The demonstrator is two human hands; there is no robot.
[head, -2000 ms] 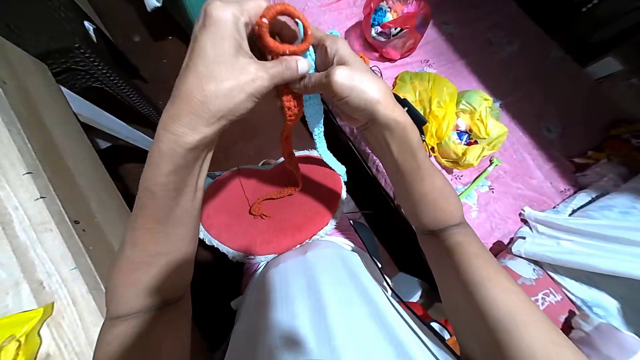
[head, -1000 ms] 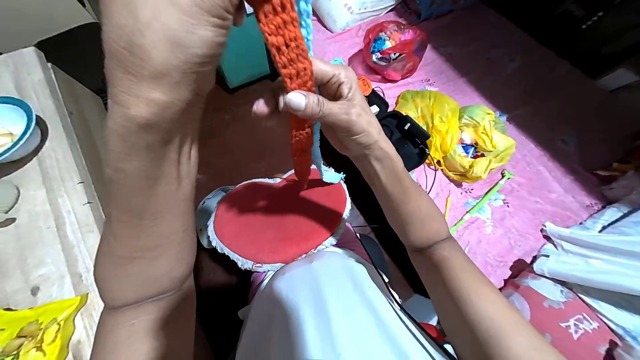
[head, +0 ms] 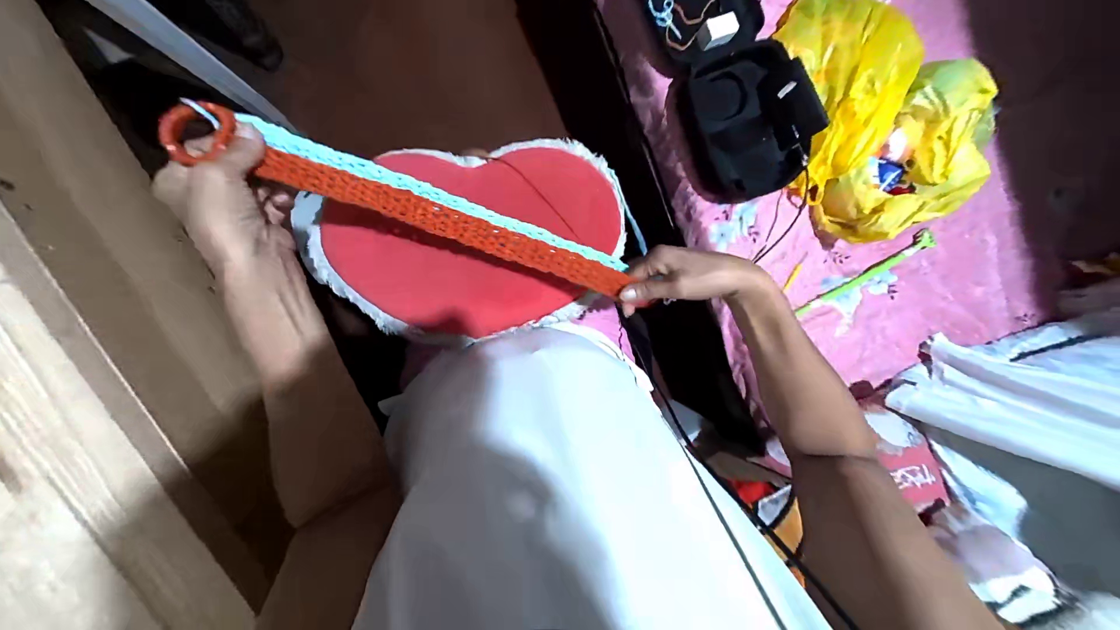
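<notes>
An orange and light-blue crocheted strap is stretched slantwise between my two hands. My left hand pinches its upper end, beside an orange yarn-covered ring. The strap's lower end is between the thumb and fingers of my right hand. Beneath the strap, a red heart-shaped cushion with a fluffy white edge lies at my knees. A thin dark orange strand crosses its upper right part, and a light-blue strand hangs near my right hand.
On the pink floral cloth at right are an open black case, a yellow plastic bag and a green stick. White fabric lies farther right. A wooden surface runs along the left; a dark cable crosses my lap.
My hands have moved apart, the left one out to the left with the ring, the right one lower. The strap, which hung down before, is now stretched across the cushion. The view has shifted.
</notes>
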